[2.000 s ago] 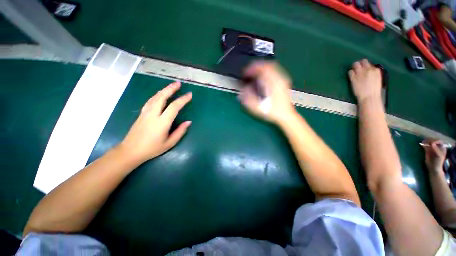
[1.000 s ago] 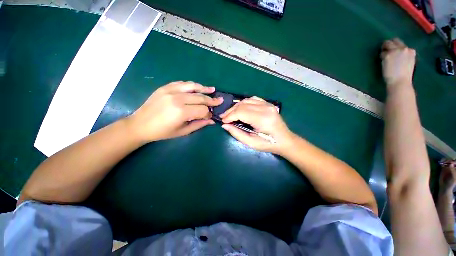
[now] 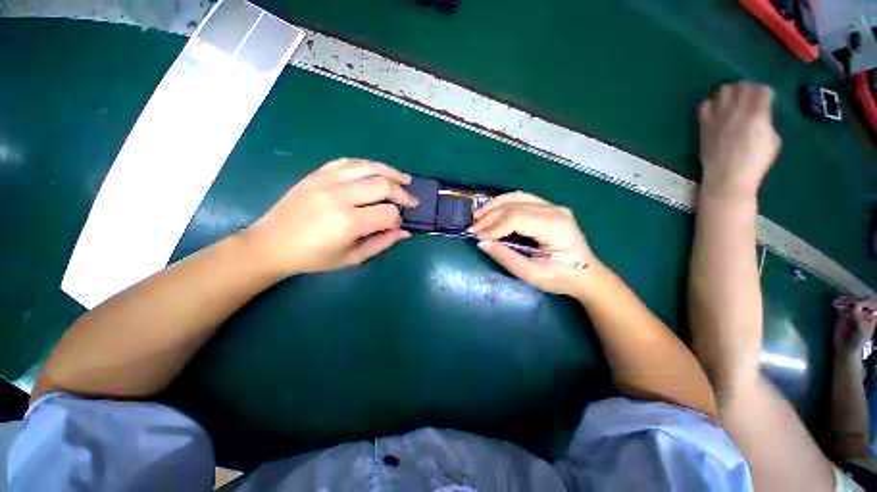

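A black part-assembled phone handset [image 3: 438, 206] lies on the green bench in front of me, its open back facing up, with a thin orange strip inside. My left hand [image 3: 337, 213] holds its left end. My right hand [image 3: 532, 238] is at its right end, with a slim pale tool [image 3: 545, 254] between the fingers and palm; the tool's tip is near the handset's lower edge. My right fingertips cover the handset's right end. A long white sticker sheet [image 3: 159, 163] lies to the left, grey rectangles at its far end.
A pale metal rail [image 3: 500, 113] crosses beyond my hands, with the green conveyor [image 3: 577, 58] behind it. A neighbour's arm [image 3: 728, 279] reaches across the rail at right. Red trays [image 3: 784, 27] and a small black unit [image 3: 821, 103] lie at far right.
Both hands came together on a handset at the bench. Since one second ago, my right hand has shifted right, uncovering more of the handset. The neighbour's arm has moved left.
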